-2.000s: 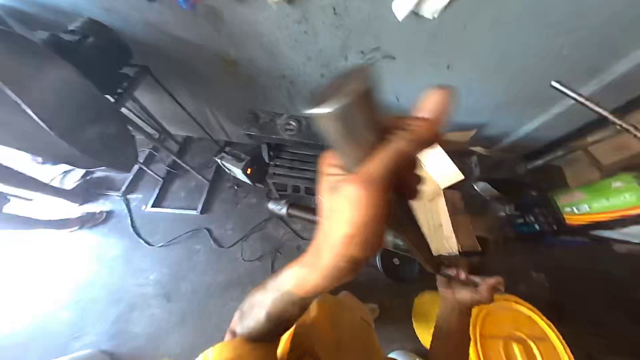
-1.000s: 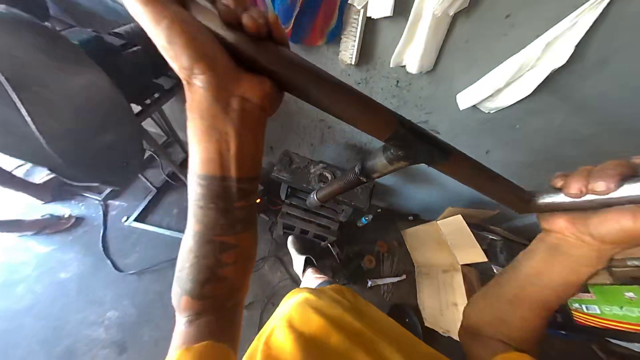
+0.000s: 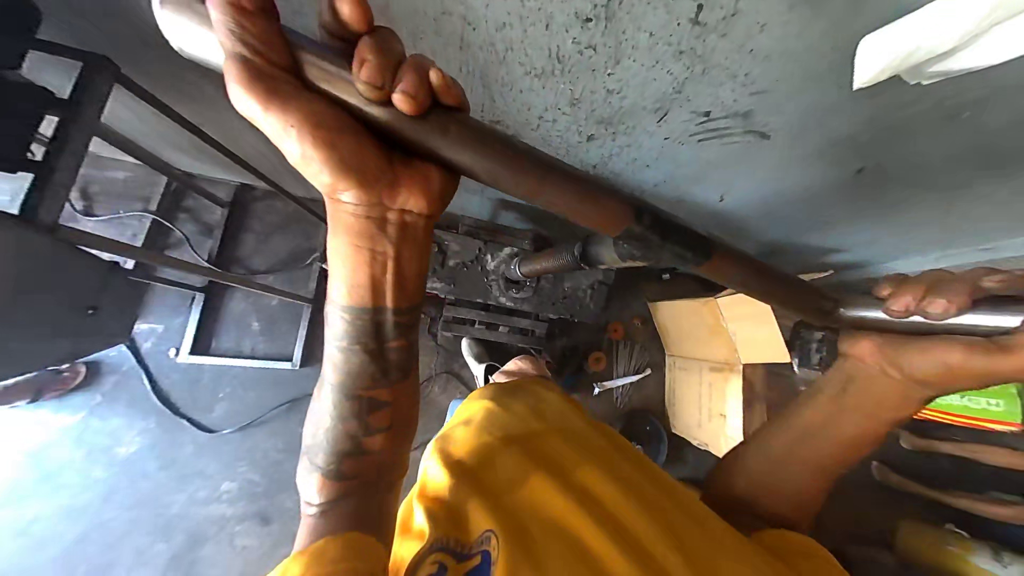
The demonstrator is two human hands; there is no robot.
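A long metal bar (image 3: 544, 180) slants from the upper left to the right edge of the head view. My left hand (image 3: 344, 104) is wrapped around its upper left part, near the bright rounded end. My right hand (image 3: 944, 312) grips the shiny part at the right. Midway along, the bar meets a thick metal sleeve (image 3: 606, 250), from which a threaded screw (image 3: 548, 262) runs down to a dark, greasy metal block (image 3: 472, 264). The bar's far right end is out of view.
A wall (image 3: 720, 96) with dark marks rises in front. An opened cardboard box (image 3: 704, 376) lies at lower right, beside thin rods (image 3: 628, 364). Metal frames (image 3: 240, 364) and a cable (image 3: 188, 420) lie at left. A person's foot (image 3: 48, 384) shows at the far left.
Two seconds ago my left hand was blurred before the camera at the bar's end; one second ago both hands were on the bar. The view has shifted, and the bar lies at a somewhat different angle.
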